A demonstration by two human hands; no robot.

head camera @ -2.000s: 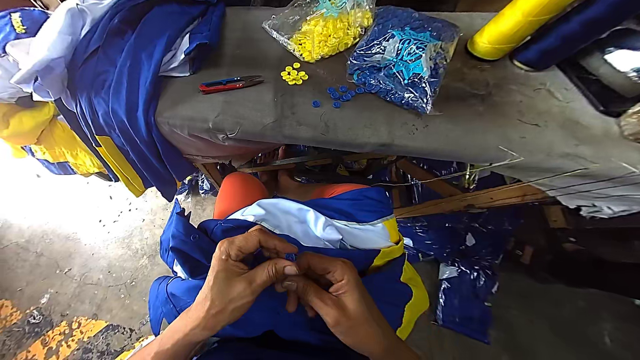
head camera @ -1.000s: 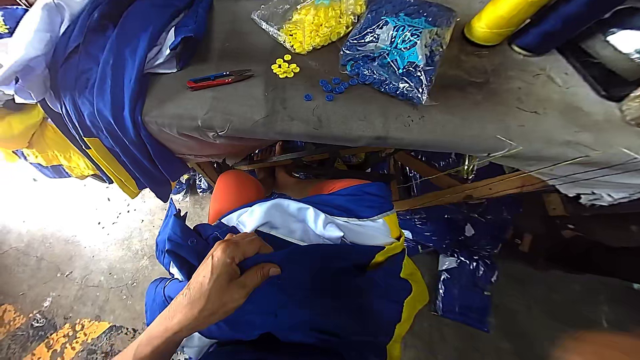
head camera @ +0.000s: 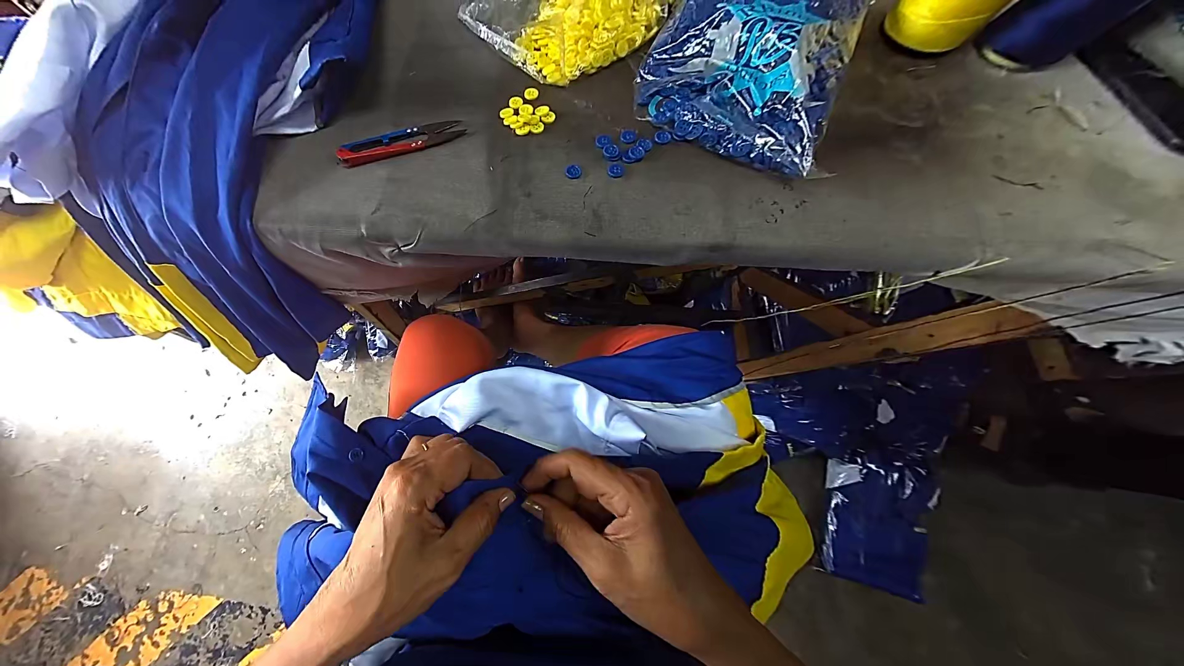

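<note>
A blue garment (head camera: 647,555) with white and yellow parts lies over my lap. My left hand (head camera: 430,518) pinches a fold of its blue cloth between thumb and fingers. Close beside it, my right hand (head camera: 601,527) has thumb and fingertips together at the same fold; whether they hold a needle, a thread or only cloth is too small to tell. A blue button (head camera: 356,454) shows on the garment left of my left hand. On the table beyond are loose blue buttons (head camera: 633,154), loose yellow buttons (head camera: 526,115) and red and blue thread snips (head camera: 400,142).
The cloth-covered table (head camera: 518,213) runs across the view. On it are a bag of yellow buttons (head camera: 592,37), a bag of blue buttons (head camera: 749,83), a yellow thread cone (head camera: 934,20) and a dark blue one (head camera: 1054,32). More garments (head camera: 194,157) hang at left. Wooden bars (head camera: 906,338) cross below.
My right hand, away from the garment and blurred at the lower right edge one second ago, is back beside my left hand at the cloth. Two seconds ago both hands were together over the garment.
</note>
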